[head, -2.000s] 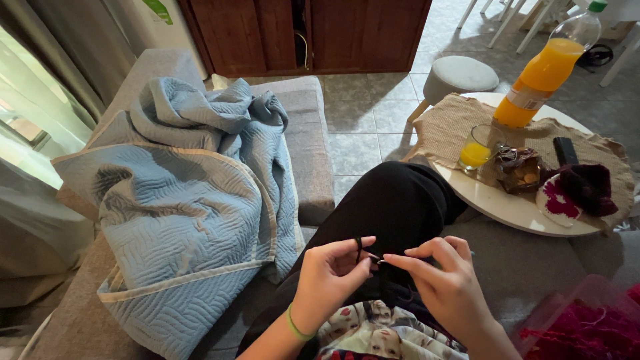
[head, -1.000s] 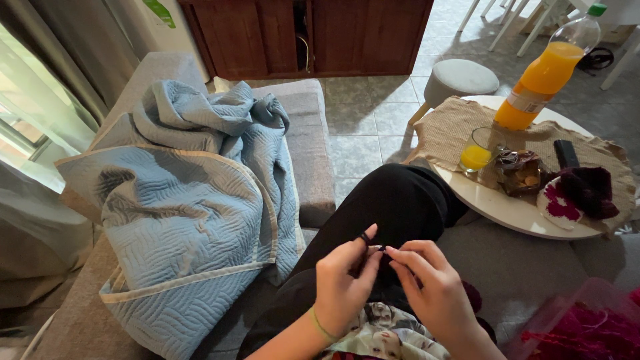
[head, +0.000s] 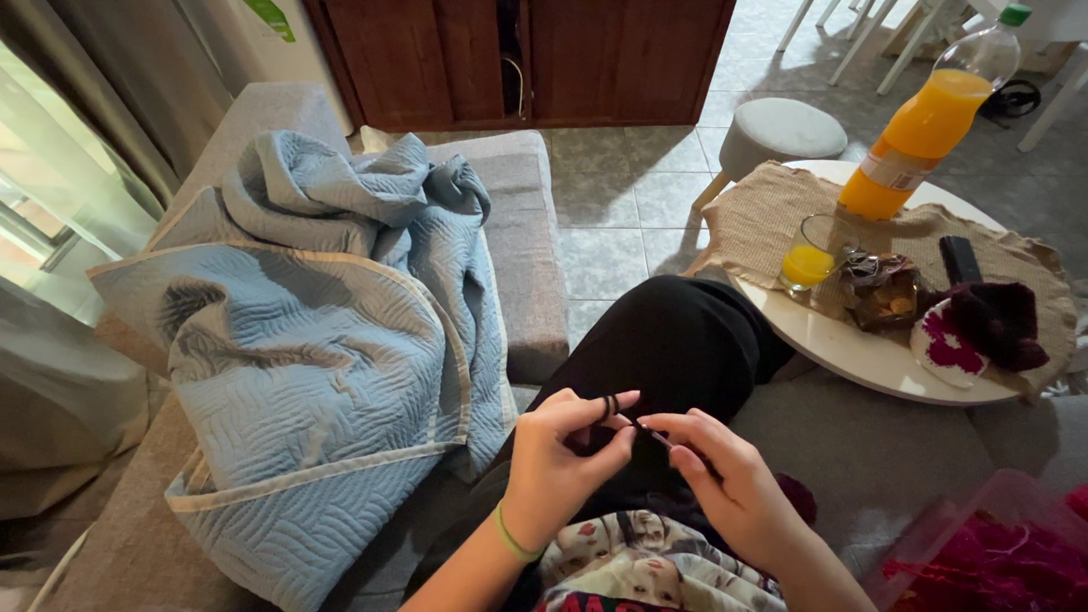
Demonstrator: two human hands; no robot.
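Dark yarn (head: 609, 408) is wound around the index finger of my left hand (head: 565, 463), whose thumb and fingers pinch a small dark piece of yarn work over my lap. My right hand (head: 722, 480) holds a thin crochet hook (head: 660, 438) between thumb and fingers, its tip at that dark yarn. The two hands almost touch. A dark red ball of yarn (head: 796, 499) shows partly behind my right wrist. The small piece is mostly hidden by my fingers.
A blue quilt (head: 314, 340) lies on the sofa at left. At right, a round table (head: 824, 348) holds a bottle of orange drink (head: 914, 136), a glass (head: 807, 259), a snack package (head: 884, 293) and a dark knitted item (head: 999, 323). Pink material (head: 977, 561) lies lower right.
My hands have shifted slightly relative to each other around the yarn. The hook, visible two seconds ago and hard to see one second ago, shows again at my right fingers.
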